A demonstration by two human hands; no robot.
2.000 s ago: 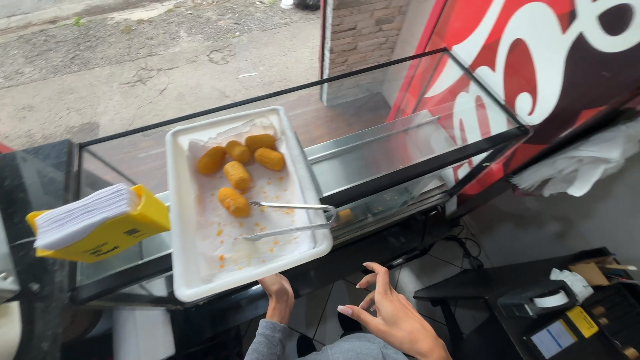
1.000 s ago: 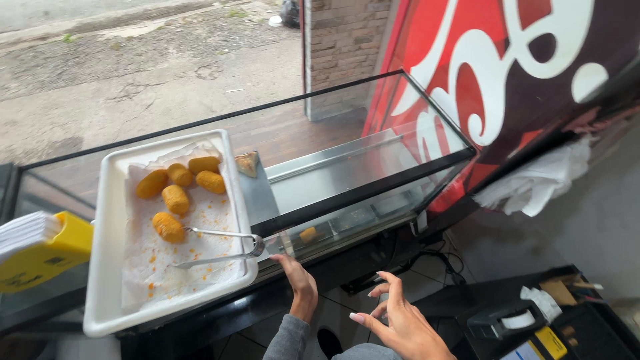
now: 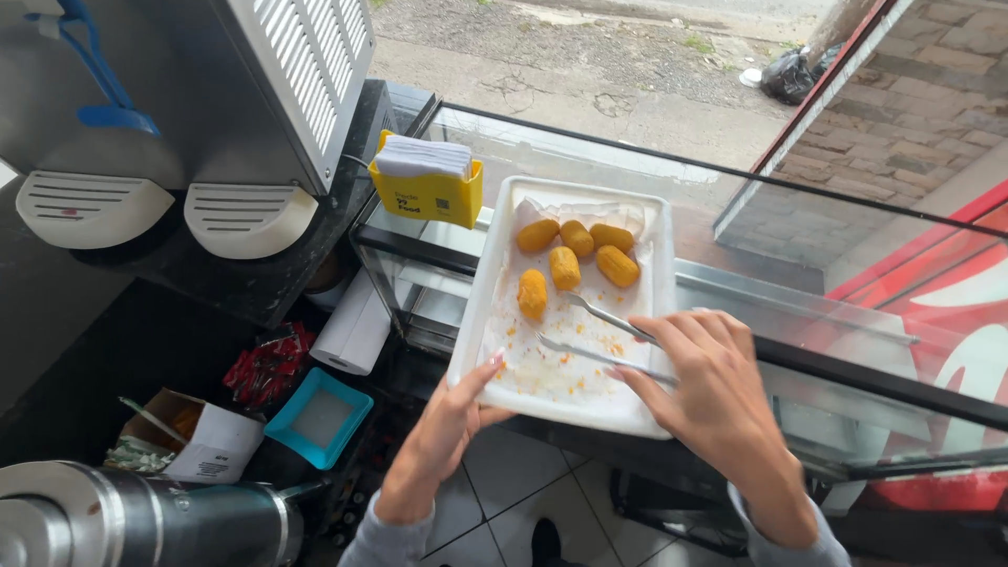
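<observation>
A white plastic tray [image 3: 665,236], lined with paper, rests on top of the glass display case. Several golden fried croquettes [image 3: 565,268] lie toward its far end, with orange crumbs scattered nearer me. My left hand [image 3: 449,429] grips the tray's near left corner, thumb over the rim. In my right hand [image 3: 701,386] are metal tongs [image 3: 606,316], held above the tray's right side. Their two arms are spread, with the tips over the paper near the closest croquettes and nothing between them.
A yellow napkin holder [image 3: 429,193] stands left of the tray. Farther left are a steel machine [image 3: 189,94] with white drip trays, a paper roll [image 3: 354,327], a turquoise square dish [image 3: 319,417], red packets [image 3: 272,366] and a steel cylinder [image 3: 197,524]. The glass case [image 3: 787,346] extends right.
My right hand has taken hold of the tongs, which lay in the tray before. My left hand is now on the tray's corner. The view has swung left.
</observation>
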